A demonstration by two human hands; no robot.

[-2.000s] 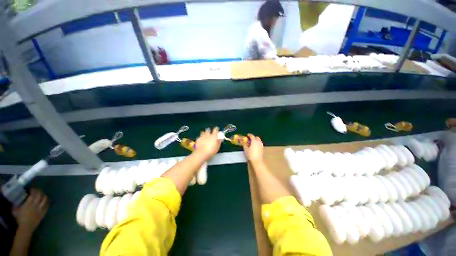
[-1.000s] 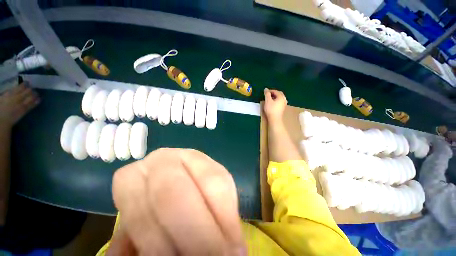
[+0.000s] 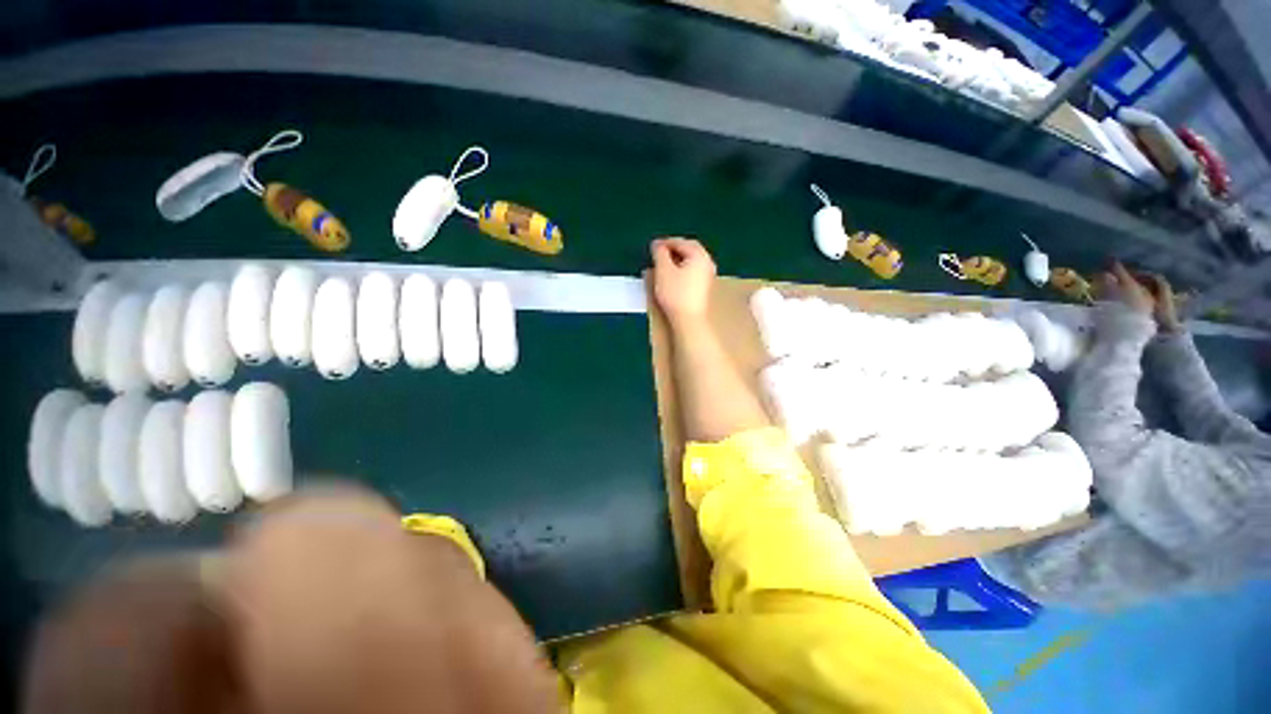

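My left hand (image 3: 300,614) is large and blurred at the lower left, close to the camera; whether it holds anything cannot be told. My right hand (image 3: 682,274) rests loosely curled at the pale rail, by the cardboard's left corner, with nothing visible in it. On the green belt lie a white shell (image 3: 424,212) and a yellow-brown piece (image 3: 520,226), linked by cord, left of my right hand. Another shell (image 3: 201,186) and yellow-brown piece (image 3: 305,216) lie further left. A smaller shell (image 3: 829,232) and yellow-brown piece (image 3: 875,254) lie to the right.
Two rows of shells (image 3: 335,328) stand on the green worktop (image 3: 418,460) at left. Three dense rows (image 3: 913,405) lie on cardboard (image 3: 672,419). A neighbour's grey sleeves (image 3: 1115,384) and hands are at the right. A blue stool (image 3: 959,596) is below.
The view has turned rightward. My left hand left the belt pieces and came up close to the camera, now lower left. My right hand drew away from the yellow-brown piece and stays at the rail.
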